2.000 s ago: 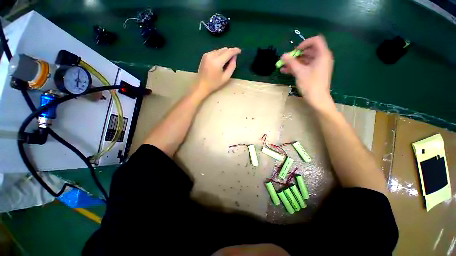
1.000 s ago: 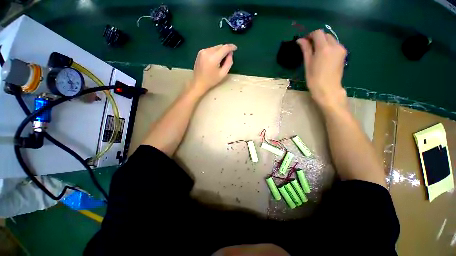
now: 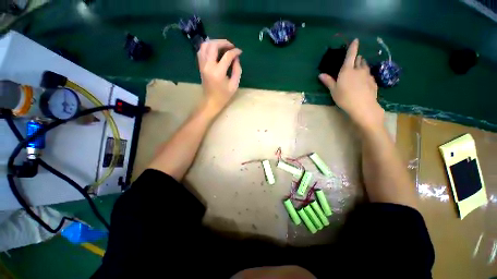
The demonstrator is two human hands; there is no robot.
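My right hand (image 3: 354, 84) is over the belt, index finger extended and thumb apart, beside a black plastic housing (image 3: 331, 61). It partly covers that housing; no cell shows in it. A speckled circuit assembly (image 3: 388, 73) with a pale lead lies just right of this hand. My left hand (image 3: 219, 73) is at the belt's near edge, fingers curled at the lower end of another black housing (image 3: 197, 40); whether it grips this is unclear. Light green battery cells (image 3: 309, 210) with red and dark leads lie loose on the cardboard mat (image 3: 223, 180).
More dark housings (image 3: 136, 48) and a speckled assembly (image 3: 282, 32) lie on the green conveyor belt (image 3: 245, 54). A white box (image 3: 71, 141) with a pressure gauge (image 3: 63, 103) and hoses stands left. A yellow-framed pad (image 3: 465, 175) lies right.
The green cell seen earlier in my right hand no longer shows. That hand's fingers have spread. My left hand has moved left to a housing. The belt parts have shifted right.
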